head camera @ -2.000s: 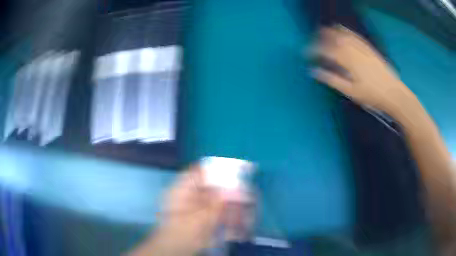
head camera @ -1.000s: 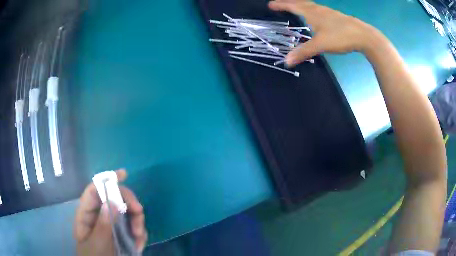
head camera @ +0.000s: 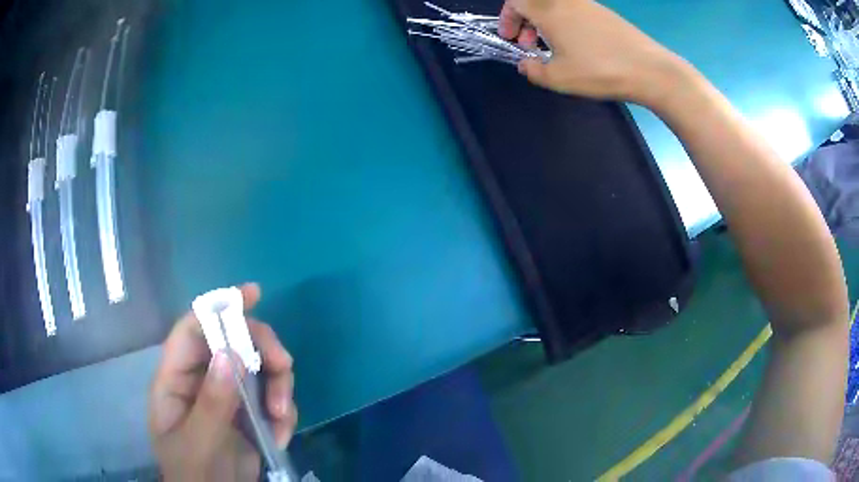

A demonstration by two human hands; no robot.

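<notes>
My left hand (head camera: 221, 395) is at the lower left, above the bench's front edge. It holds a white collar (head camera: 224, 325) with a round hole, with a slim grey-white tube (head camera: 256, 419) running down from it. My right hand (head camera: 556, 47) is at the top, over the right black tray (head camera: 584, 198). Its fingers are closed around part of a bunch of thin white rods (head camera: 461, 36). How many rods are between the fingers cannot be told.
Several assembled units (head camera: 107, 207) with collars and thin arms lie parallel on the left black tray (head camera: 141, 329). The teal bench top (head camera: 330, 188) lies between the trays. A yellow line (head camera: 692, 409) crosses the green floor at the lower right. A grey sleeve or cloth shows at the right edge.
My right hand has gone from open over the pile to closed on rods, and the spread pile is now bunched at the fingers. My left hand still holds the collar and tube.
</notes>
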